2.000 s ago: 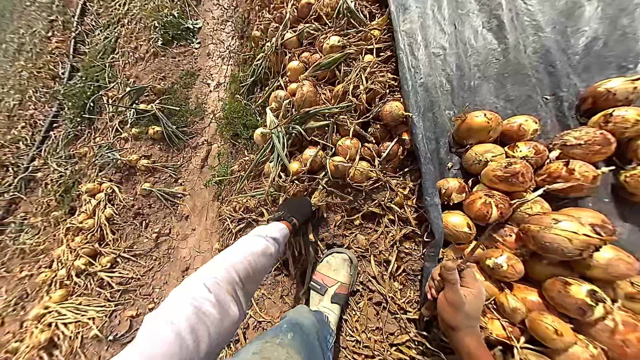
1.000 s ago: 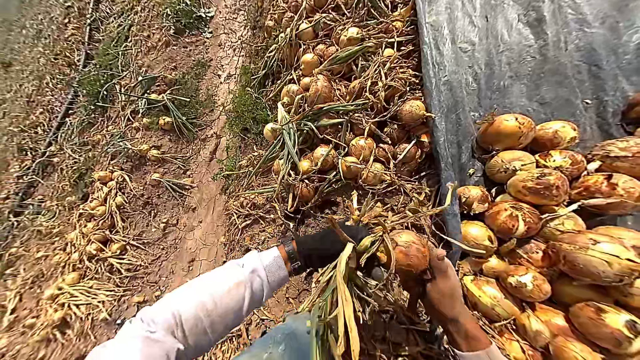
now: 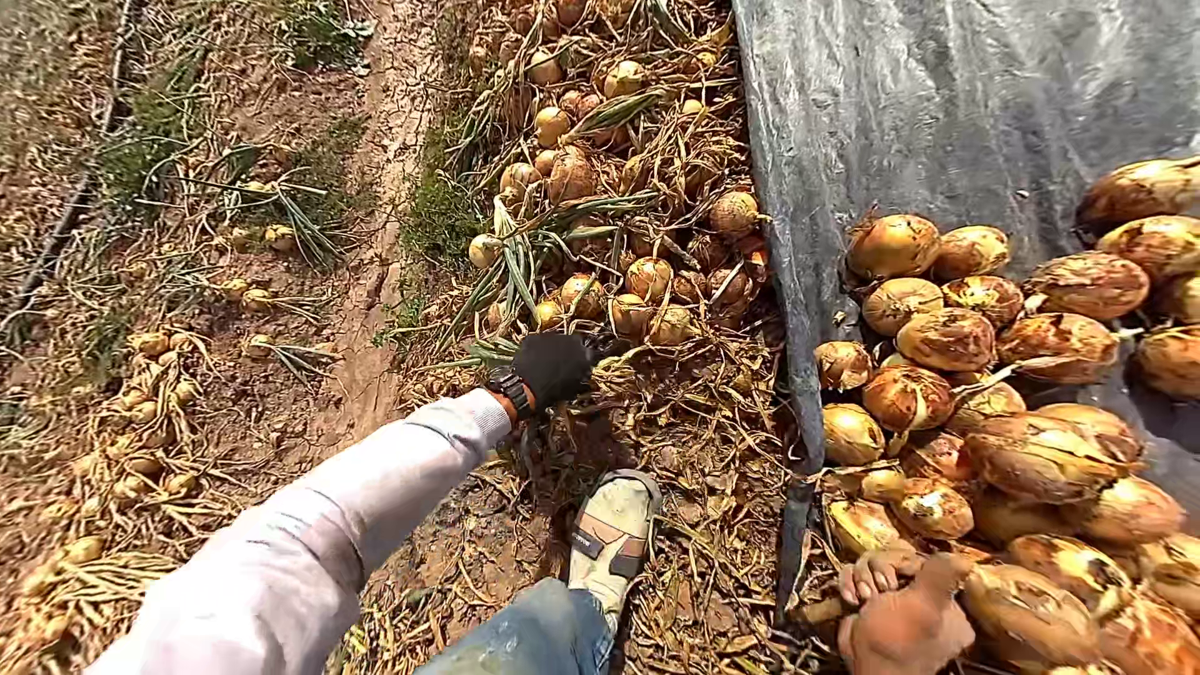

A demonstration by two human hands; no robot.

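Note:
My left hand (image 3: pixel 553 367), in a black glove with a watch at the wrist, is over dry leaves just below the pulled onions (image 3: pixel 630 314) at centre. Its fingers point away, and a dark shape by the fingertips is too unclear to name. My right hand (image 3: pixel 905 609), bare, is at the bottom right with curled fingers, against the loose topped onions (image 3: pixel 1031 459) on a grey plastic sheet (image 3: pixel 919 112). A brown stub, perhaps a stem, shows beside its fingers; whether the hand grips it is unclear.
My shoe (image 3: pixel 611 534) stands on soil and dry leaves between my hands. A cracked soil furrow (image 3: pixel 380 225) runs along the left, with smaller onions (image 3: pixel 141 403) beyond it and a dark hose (image 3: pixel 70 220) at the far left.
A second ago both hands held a leafy onion between them. Now they are apart: the left has moved forward to the pulled onions, the right down to the pile on the sheet.

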